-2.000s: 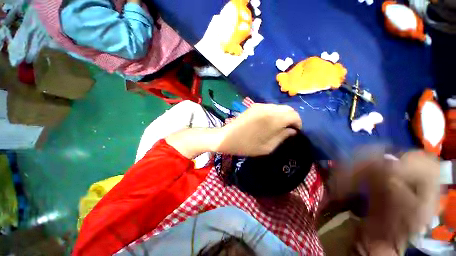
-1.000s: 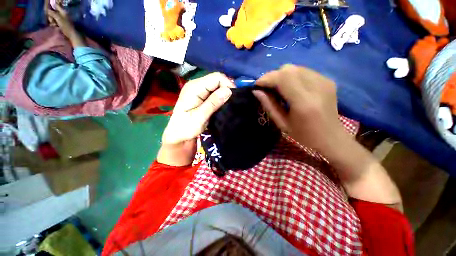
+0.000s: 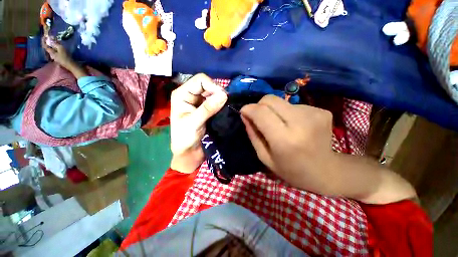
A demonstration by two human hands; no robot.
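Note:
The black plush part (image 3: 233, 143) is held over the checked apron, with a black lettered band (image 3: 213, 155) at its left side. My left hand (image 3: 193, 118) pinches its upper left edge between thumb and fingers. My right hand (image 3: 289, 135) is at its upper right with thumb and fingertips pinched together, close to my left fingertips. A thin needle or thread seems to show between the fingertips, too small to tell which. A blue plush toy (image 3: 248, 86) with a white patch shows just behind the black part, with a dark round piece and orange bit at its right.
The blue-covered table (image 3: 351, 65) lies ahead. On it are an orange plush body (image 3: 226, 22), an orange toy on a paper sheet (image 3: 153, 65), a pale marked piece (image 3: 329, 11) and white stuffing (image 3: 83, 17). A woven sack (image 3: 444, 47) stands right. A coworker's blue sleeve (image 3: 75, 110) is left.
My right hand swung in from the far right to the black part, then shifted slightly down and left from its top edge. More of the blue plush shows. The camera view has shifted.

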